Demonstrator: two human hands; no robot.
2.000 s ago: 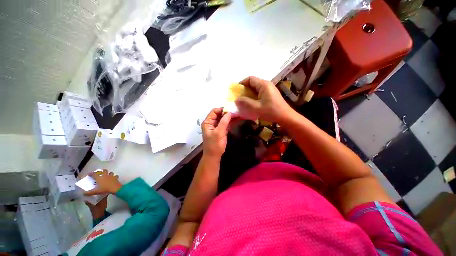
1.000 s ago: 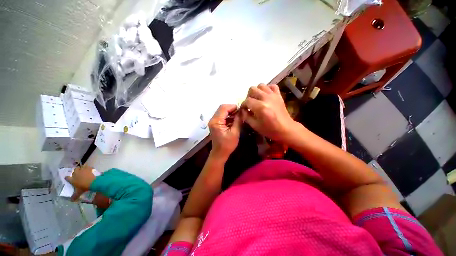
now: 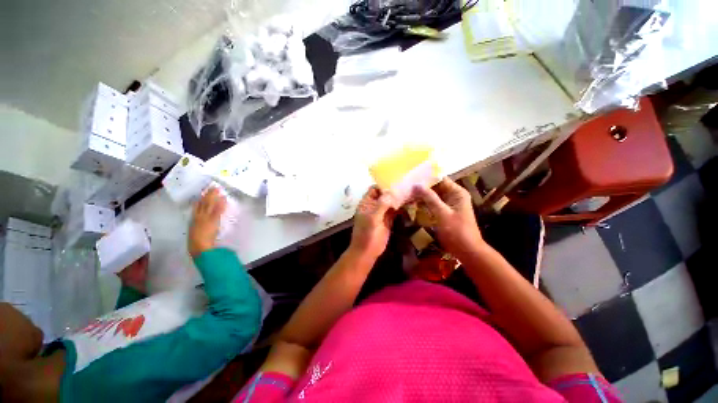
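A yellow sheet of label backing (image 3: 400,164) with a pale, whitish label (image 3: 411,184) at its lower edge is held up in front of me at the table's front edge. My left hand (image 3: 373,220) pinches its lower left side between thumb and fingers. My right hand (image 3: 455,217) pinches its lower right side. Glare washes out any print on the label. Both hands are bare, close together and over the edge of the white table (image 3: 472,118).
At left, a person in green sleeves (image 3: 224,291) handles a white box (image 3: 123,246); stacked white boxes (image 3: 154,130) stand behind. A clear bag of white pieces (image 3: 272,63) and black cables (image 3: 394,14) lie at the back. A red stool (image 3: 610,161) stands right.
My hands have opened out from close together, and the yellow sheet now shows spread between them. The view has shifted. The other person has moved a hand to the papers and boxes nearer me.
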